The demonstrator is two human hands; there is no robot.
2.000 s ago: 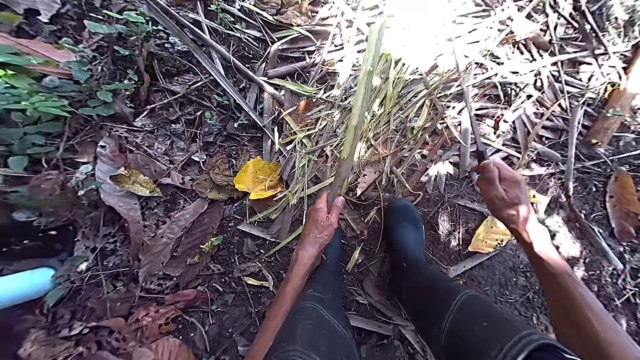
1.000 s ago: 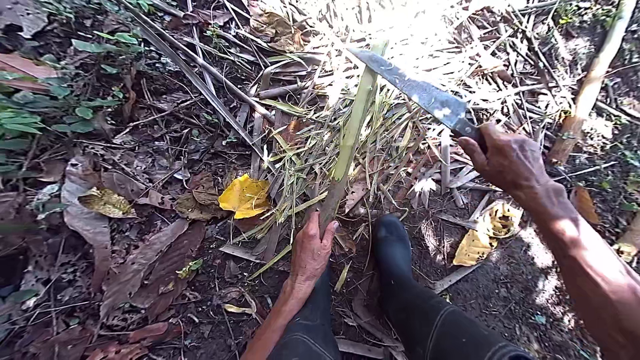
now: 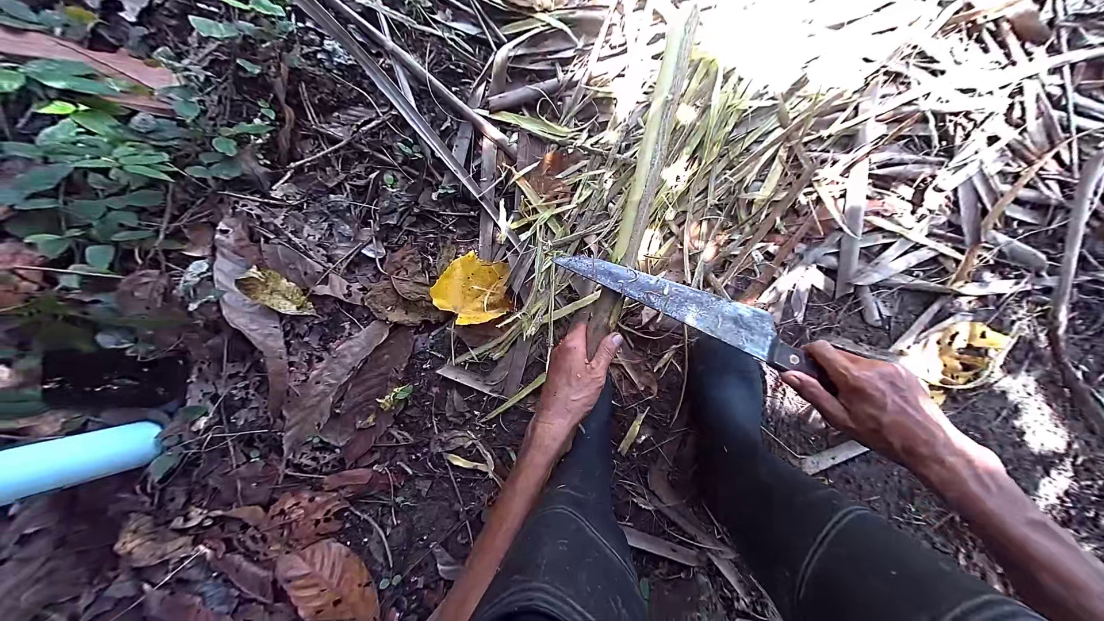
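Observation:
A long greenish plant stalk [image 3: 647,164] slants up and away from my left hand [image 3: 576,373], which grips its near, browner end between thumb and fingers. In my right hand [image 3: 871,398] is the dark riveted handle of a broad-bladed knife [image 3: 690,309]. Its worn grey blade points left and lies across the stalk a little above my left hand; whether it touches the stalk I cannot tell. Shredded green and tan strips [image 3: 733,155] are spread around and beneath the stalk.
My dark rubber boots [image 3: 726,392] stand just below the strips. A yellow leaf [image 3: 472,290] lies left of the stalk. A light blue tube-like object [image 3: 78,459] enters at lower left, below green plants [image 3: 95,172]. Dry sticks [image 3: 431,86] lie at the top.
The knife was upright at right two seconds ago, then raised across the stalk's far end; now it is lower, near my left hand. My left hand still holds the stalk.

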